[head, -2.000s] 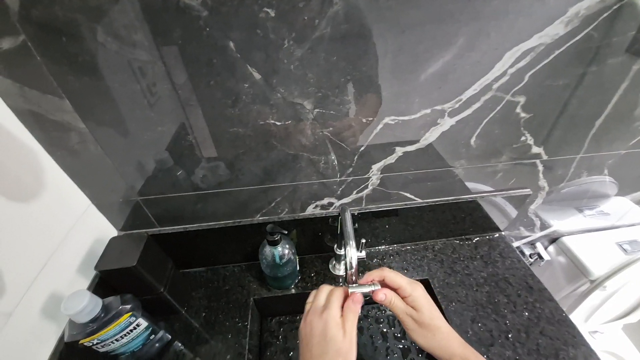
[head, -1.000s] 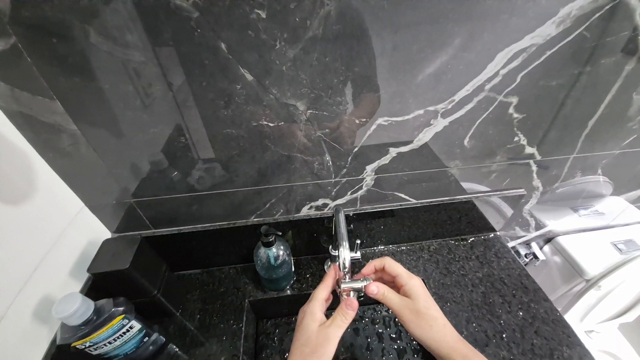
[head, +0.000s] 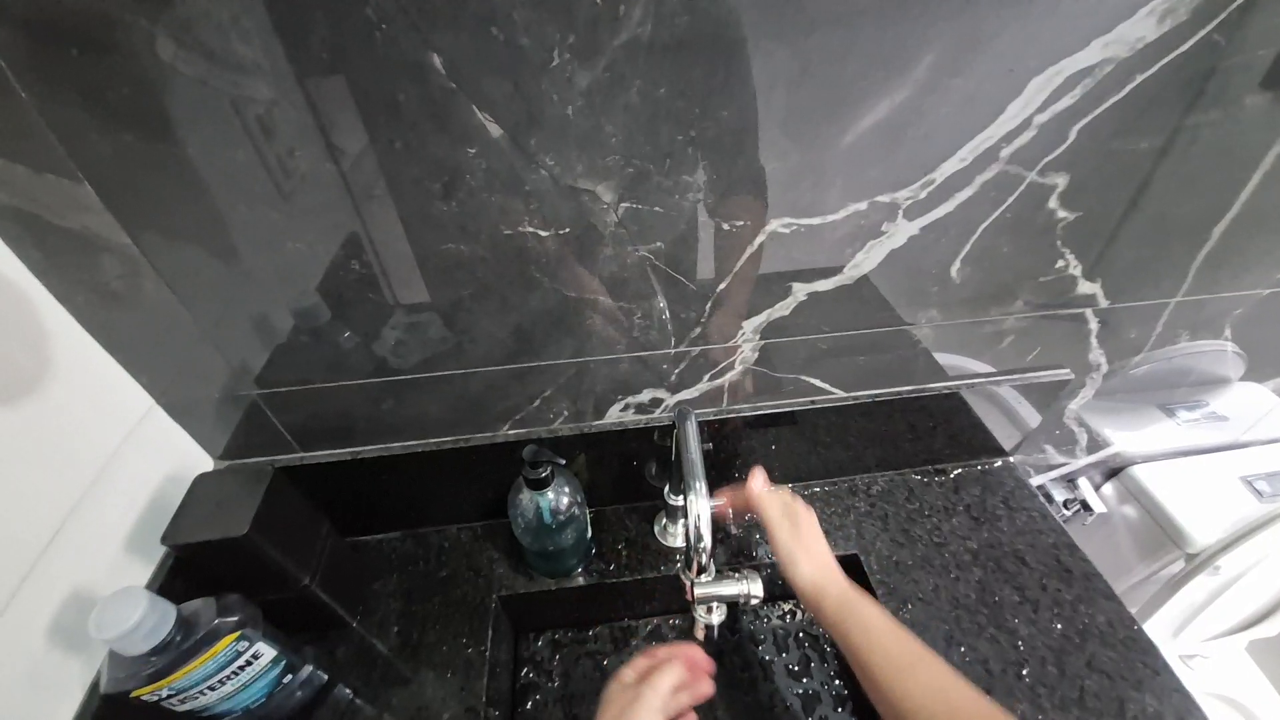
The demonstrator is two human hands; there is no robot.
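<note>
A chrome faucet [head: 693, 490] arches over a black stone sink [head: 560, 606], with a metal fitting [head: 730, 588] crosswise at its spout end. My right hand [head: 785, 515] reaches to the faucet's right side, near its handle; the fingertips are blurred and partly hidden, so contact is unclear. Below the spout, at the lower edge of the view, is my left hand [head: 660, 683], blurred, its fingers curled and apart from the fitting. Whether water runs onto it cannot be told.
A pump bottle of blue-green liquid [head: 551, 525] stands left of the faucet. A Listerine bottle [head: 215, 660] and a black box [head: 235, 515] are at the left. The counter [head: 960, 560] is wet. A white toilet [head: 1200, 480] is at the right.
Both hands were at the spout's fitting. My right hand has let go and moved up toward the faucet's handle; my left hand has moved down, away from the fitting.
</note>
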